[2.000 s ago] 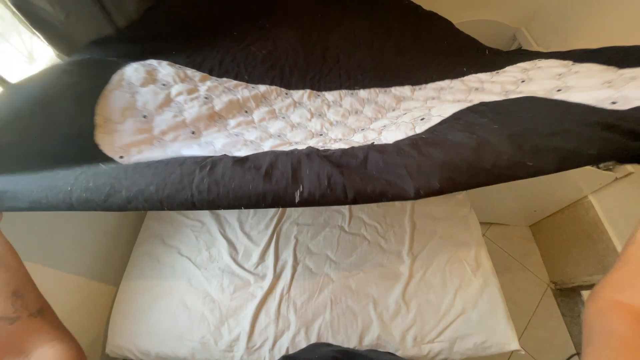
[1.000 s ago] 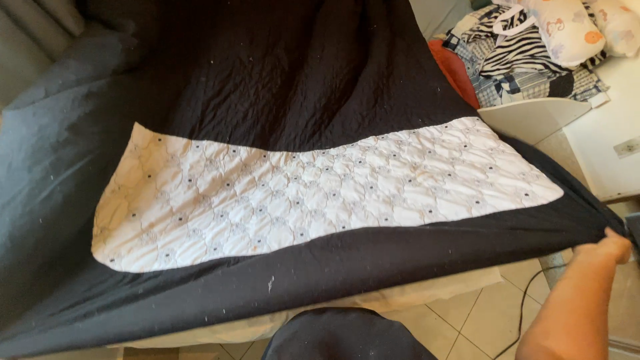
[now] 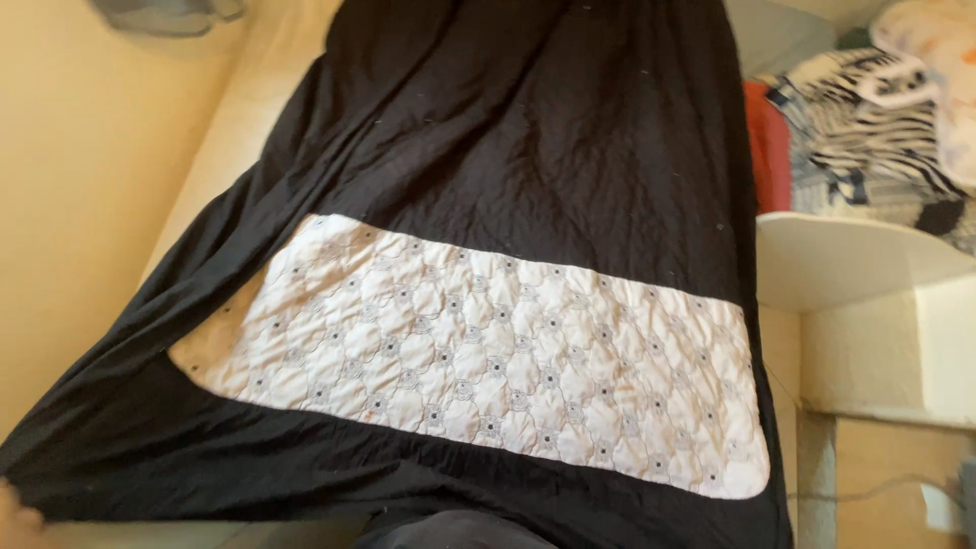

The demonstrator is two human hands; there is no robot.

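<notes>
A large black cloth (image 3: pixel 534 152) with a white quilted, patterned panel (image 3: pixel 496 358) spreads down the view over a cream-sheeted mattress, whose pale sheet (image 3: pixel 206 145) shows at the left. My left hand (image 3: pixel 19 518), blurred and cut off by the lower left edge, is at the cloth's near left corner, which is drawn out towards it; its fingers cannot be made out. My right hand is out of view. The cloth's right edge hangs down beside the white furniture. Folds run along the cloth's left side.
Folded clothes, among them a zebra-striped cloth (image 3: pixel 877 137) and a red piece (image 3: pixel 766 152), lie at the upper right behind a white curved panel (image 3: pixel 862 255). A cable (image 3: pixel 877 488) runs at the lower right. A wall (image 3: pixel 84 191) rises at the left.
The black cloth has come down from across the view and now lies lengthwise over the mattress. My right hand, which held its right corner a second ago, has left the view; my left hand has appeared.
</notes>
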